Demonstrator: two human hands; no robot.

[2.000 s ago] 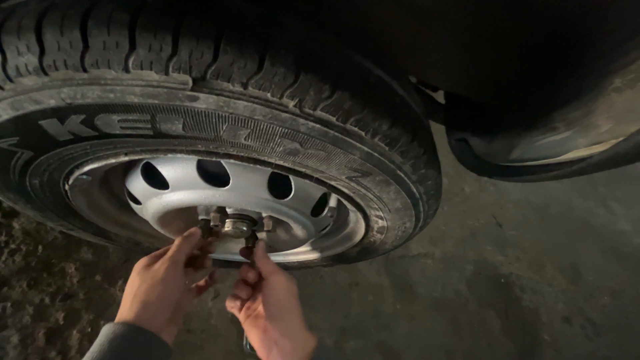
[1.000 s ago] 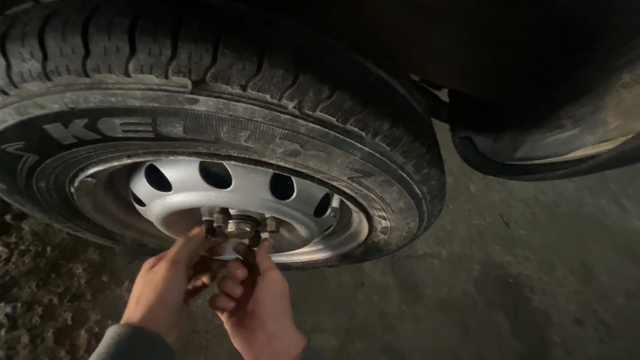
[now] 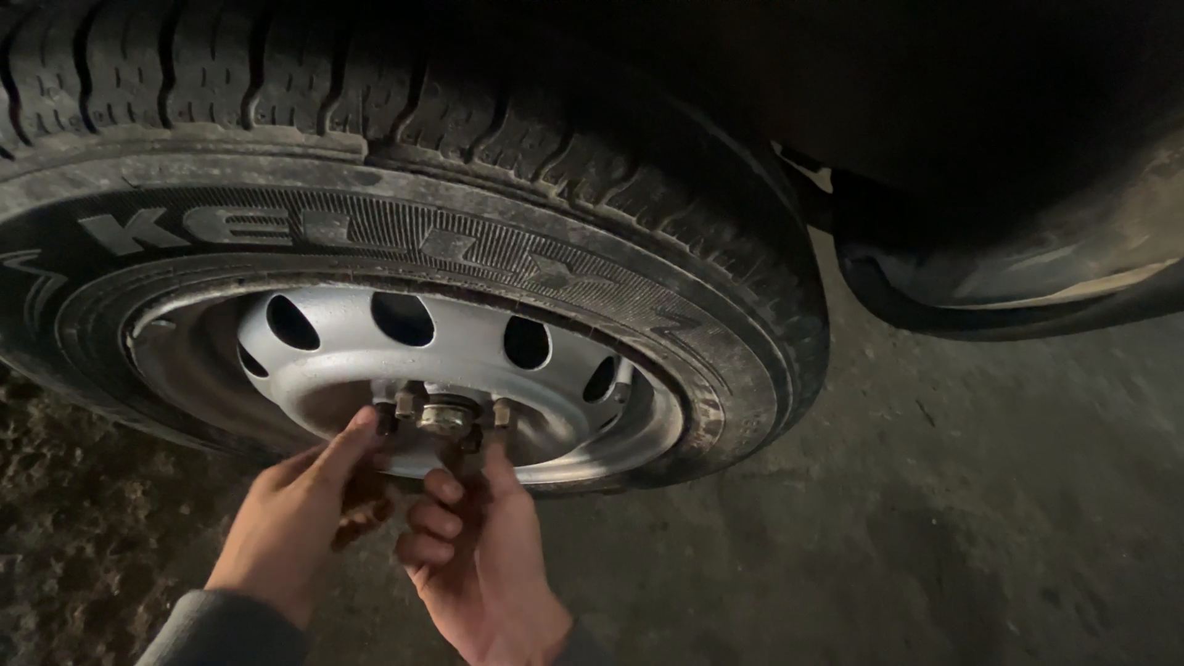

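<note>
A silver steel wheel rim point(image 3: 324, 361) sits inside a Kelly tire point(image 3: 462, 222). Around the metal hub centre point(image 3: 446, 415) are several wheel fasteners, among them a lug nut point(image 3: 500, 413) on the right and another lug nut point(image 3: 407, 401) at the upper left. My left hand point(image 3: 301, 504) has its thumb and fingers on a dark lug fastener point(image 3: 385, 418) left of the hub. My right hand point(image 3: 486, 546) reaches in below the hub, its fingertips around a dark fastener point(image 3: 472, 439) there. The fingers partly hide both dark fasteners.
The dark edge of a vehicle body panel point(image 3: 999, 319) hangs at the right of the tire. Grey, rough ground point(image 3: 832, 518) spreads below and to the right. Coarse, uneven ground point(image 3: 83, 518) lies at the lower left. The upper right is in deep shadow.
Both hands stay at the hub. The fingers of my right hand have shifted slightly around the lower fastener.
</note>
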